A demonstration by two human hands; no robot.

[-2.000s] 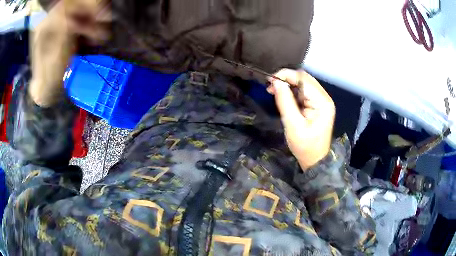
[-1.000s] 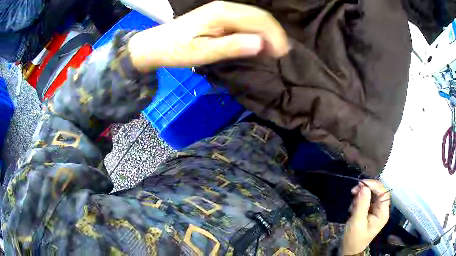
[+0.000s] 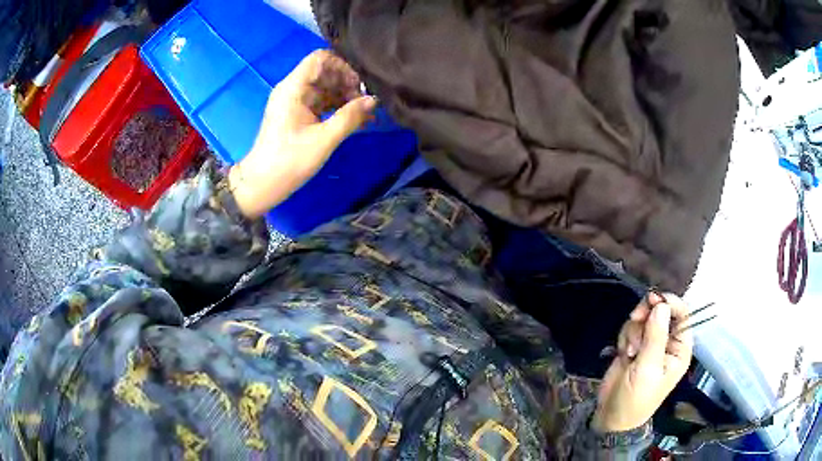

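A dark brown padded jacket spreads from the top centre down to a corner beside my right hand. My right hand is closed on a slim metal tool, likely tweezers, whose two prongs point right. A thin dark cord runs near the jacket's lower edge towards my right fingertips. My left hand is at the jacket's left edge, fingers curled and thumb near them. A tiny pale spot shows at its fingertips; I cannot tell whether it is held.
A white table lies at the right, with red-handled scissors on it. A blue container is behind my left hand, and a red container stands further left. My patterned coat covers the lower middle.
My left hand has moved left and down, off the front of the jacket to its left edge. My right hand has risen slightly; the tool's two prongs now show clearly. The view has shifted, showing more red container.
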